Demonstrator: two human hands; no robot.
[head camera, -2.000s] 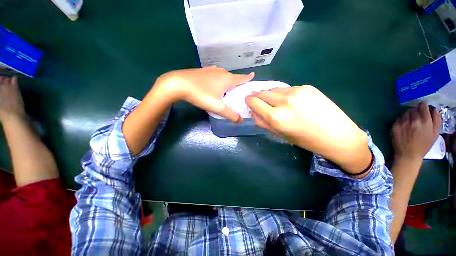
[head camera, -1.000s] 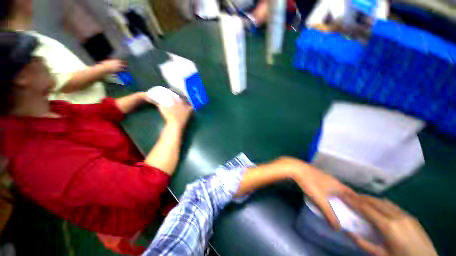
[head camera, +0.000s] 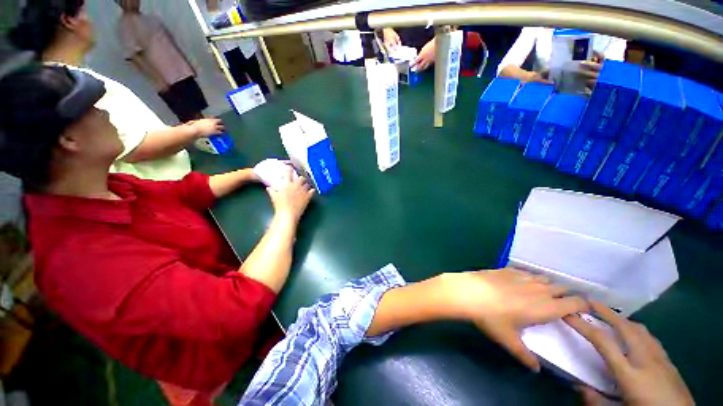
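Observation:
A smooth white oval device lies low at the bottom right, partly covered by both hands. My left hand reaches in from the left and holds its left and far side. My right hand holds its right side, with fingers over the top and meeting the left fingers; it is cut off at the bottom edge. The tray seen earlier under the device is mostly hidden. An open retail carton, white inside with raised flaps, stands just beyond the hands.
Closed blue cartons stand in a row and stacked at the far right. White power strips on posts rise from the green table. A person in red works close on the left by another carton. Other people are farther back.
The view has swung left and up from my hands, which now sit at the bottom right. Both hands remain at the white device; the right fingers have spread over it. The picture is sharper.

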